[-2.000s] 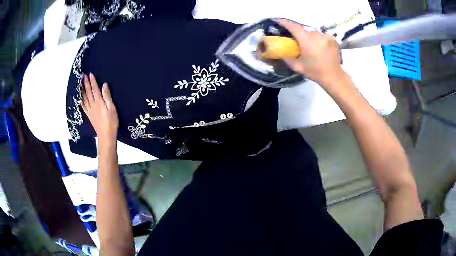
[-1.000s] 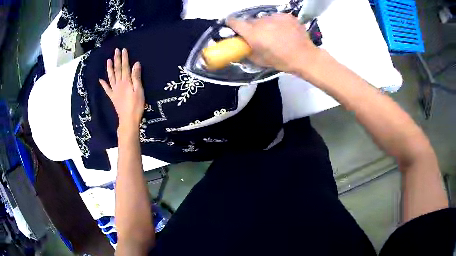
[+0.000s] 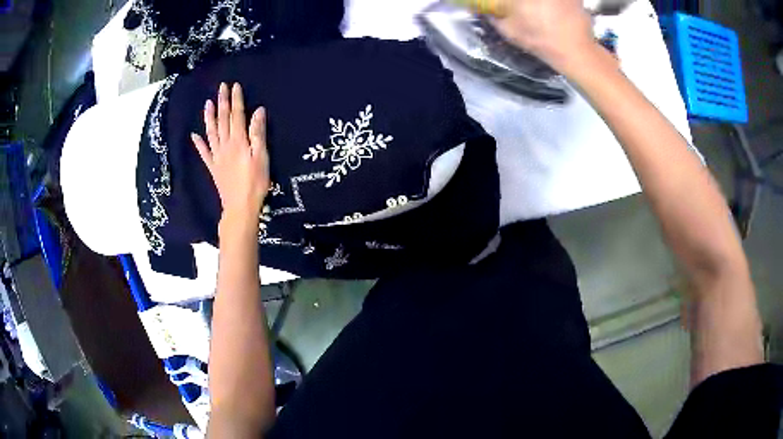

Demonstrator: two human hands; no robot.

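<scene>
A black garment [image 3: 343,94] with cream embroidery lies over the rounded end of a white padded board [image 3: 99,180]. A row of small pale buttons runs along its opening, where white shows through. My left hand [image 3: 236,159] lies flat on the garment with fingers spread, right of the scalloped embroidered edge. My right hand [image 3: 541,26] is at the top edge, partly cut off, holding the steam iron [image 3: 506,69] by its yellow handle. The iron is blurred and is over the white board, right of the garment. Whether it touches the board, I cannot tell.
More black embroidered cloth [image 3: 283,21] lies at the board's back. A blue slotted tray [image 3: 708,69] is at the board's right end. Blue and white things [image 3: 185,373] are below the board at left. A blue frame and grey-green floor show around it.
The iron has moved from over the garment to the right and up, onto the white board. My left hand has moved from the scalloped edge inward over the garment and stays flat.
</scene>
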